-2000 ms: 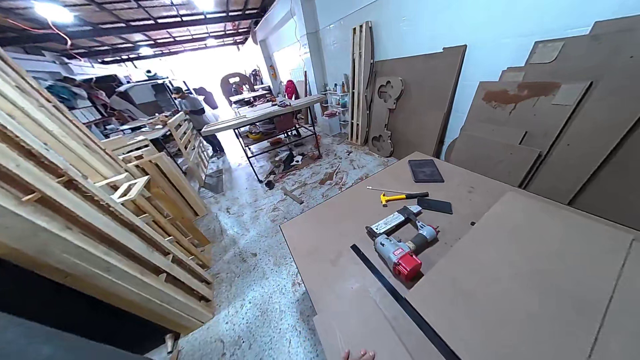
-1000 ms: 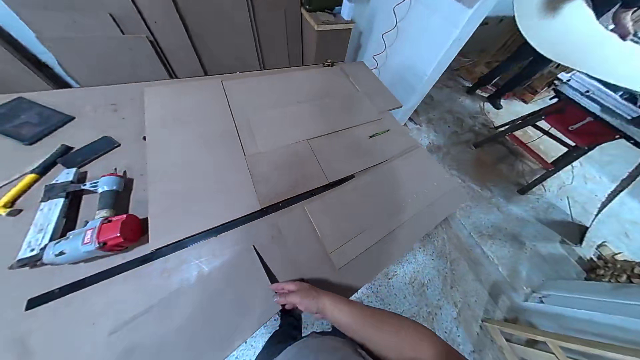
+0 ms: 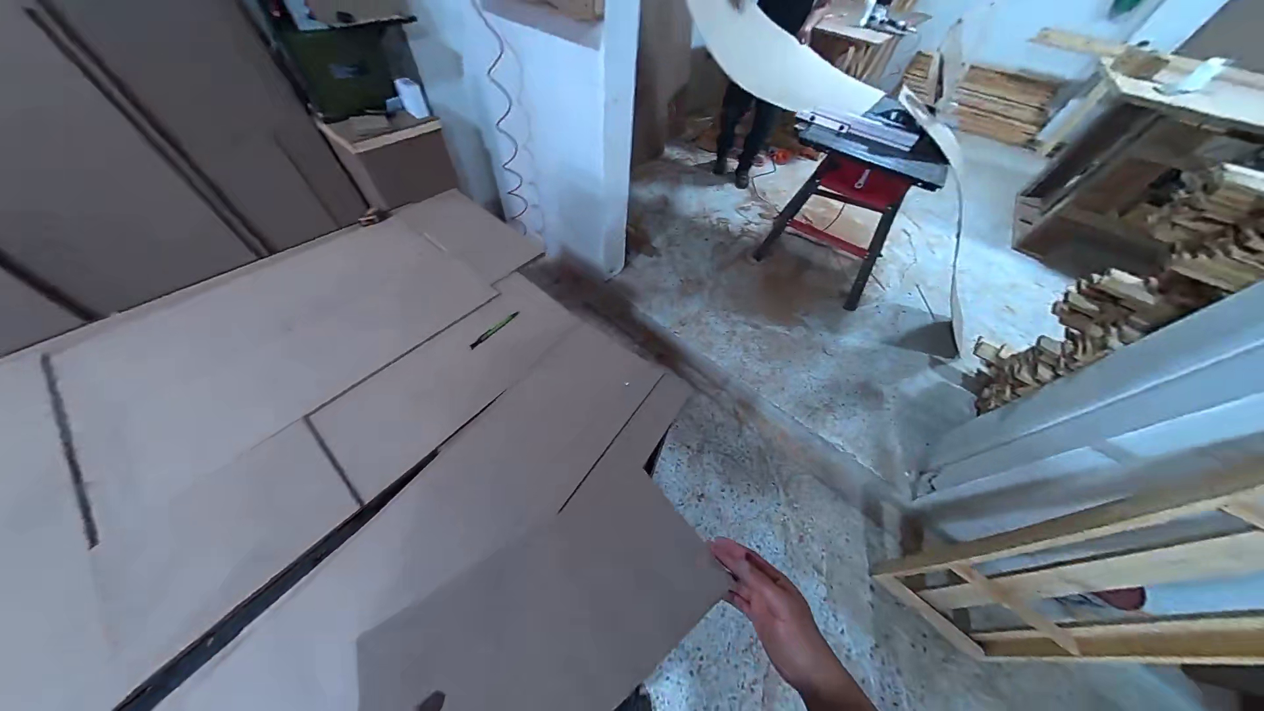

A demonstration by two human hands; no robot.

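Note:
My right hand (image 3: 775,602) grips the right edge of a loose brown fibreboard-like panel (image 3: 583,583), fingers at the edge near its corner. This panel lies over other brown sheets, with its near part at the bottom of the head view. My left hand is not clearly seen; a small dark shape at the bottom edge cannot be identified. A long black strip (image 3: 296,563) runs diagonally between the sheets, its far part partly covered. Farther up, a green and black pen-like tool (image 3: 494,330) rests on another brown sheet (image 3: 434,395).
Beyond the sheets stands a table saw (image 3: 874,148) on a red and black stand, with a person (image 3: 755,109) beside it and a long pale curved sheet (image 3: 765,59). A wooden frame (image 3: 1066,583) is at the lower right, below stacked wood offcuts (image 3: 1047,346). A white pillar (image 3: 568,138) rises behind the sheets.
The view has swung far right. My right hand was near a dark pointed piece one second ago; now it holds the panel's edge. The nail gun and hammer are out of view.

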